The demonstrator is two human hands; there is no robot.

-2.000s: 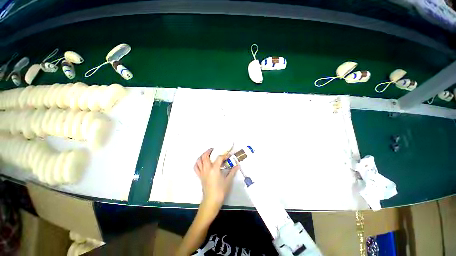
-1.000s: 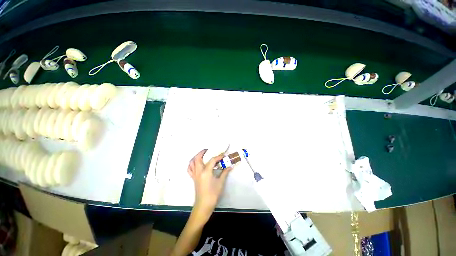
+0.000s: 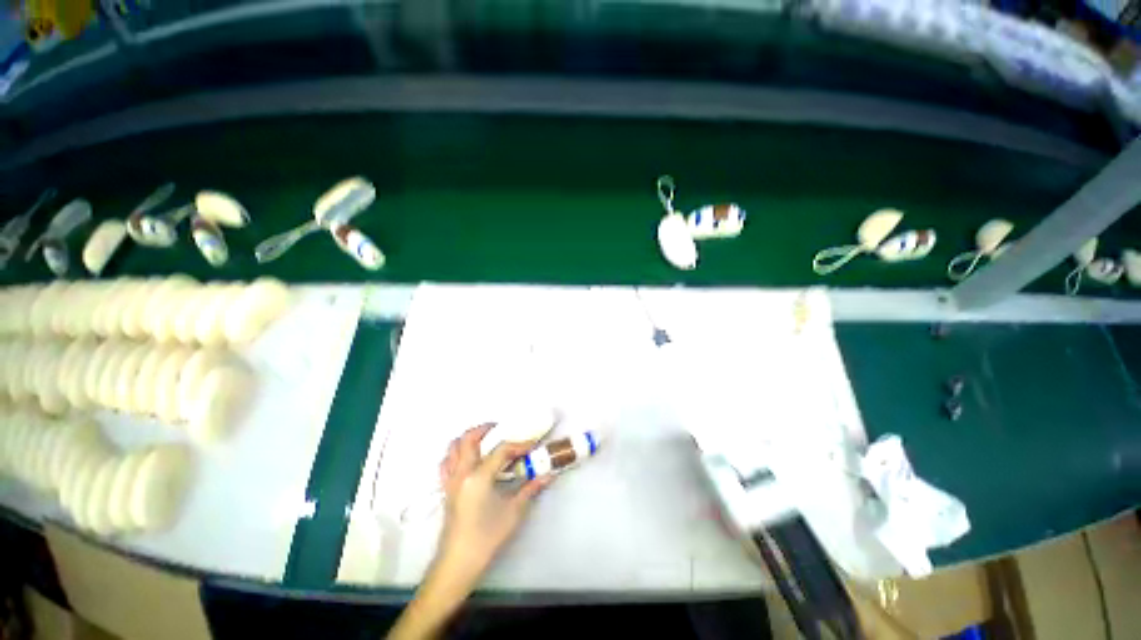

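Observation:
My left hand holds a striped white piece with a brown block and blue bands between its fingertips, low over the white work sheet. A plain cream half shell lies along the same fingers. To the right, a glue dispensing gun, blurred, has its black handle toward the bottom edge. Its thin nozzle with dark base is well above the striped piece, not touching it. My right hand is not clearly seen; a skin-toned patch shows by the handle at the bottom edge.
Green belt behind carries several corded item sets. Three rows of stacked cream discs are at left. A crumpled tissue lies right of the sheet, and small dark bits are beyond it. A metal post slants at right.
The nozzle has left the striped piece and moved up and away. The gun has come further into view, showing its black handle. The whole scene sits lower in the picture.

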